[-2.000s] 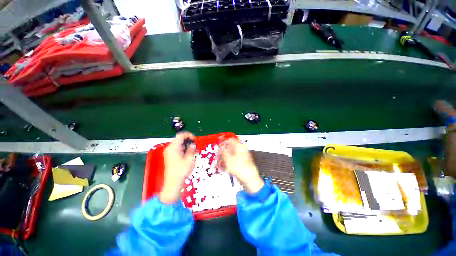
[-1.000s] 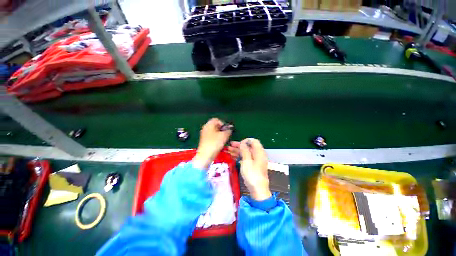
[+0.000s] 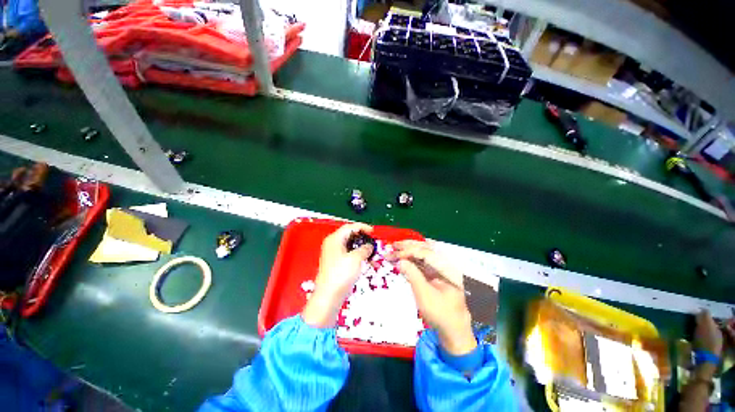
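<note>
My left hand [image 3: 334,265] holds a small round black electronic unit [image 3: 360,241] in its fingertips above the red tray [image 3: 278,294]. My right hand [image 3: 439,291] is just to the right of it, with a thin dark tool [image 3: 433,272], likely tweezers, lying along its fingers. The tool's tip is near the unit, too small to tell if it touches. Many tiny white pads [image 3: 379,312] lie loose in the tray below both hands.
Several units, one here [image 3: 404,198], lie on the green conveyor [image 3: 298,153]. A tape ring [image 3: 180,284] and paper scraps [image 3: 133,237] lie left. The yellow tray [image 3: 649,326] is right, near another person's arm [image 3: 703,366]. A striped sheet [image 3: 481,302] adjoins the red tray.
The view has turned. My left hand has come back from over the conveyor to above the red tray with a black unit. My right hand has also moved over the tray.
</note>
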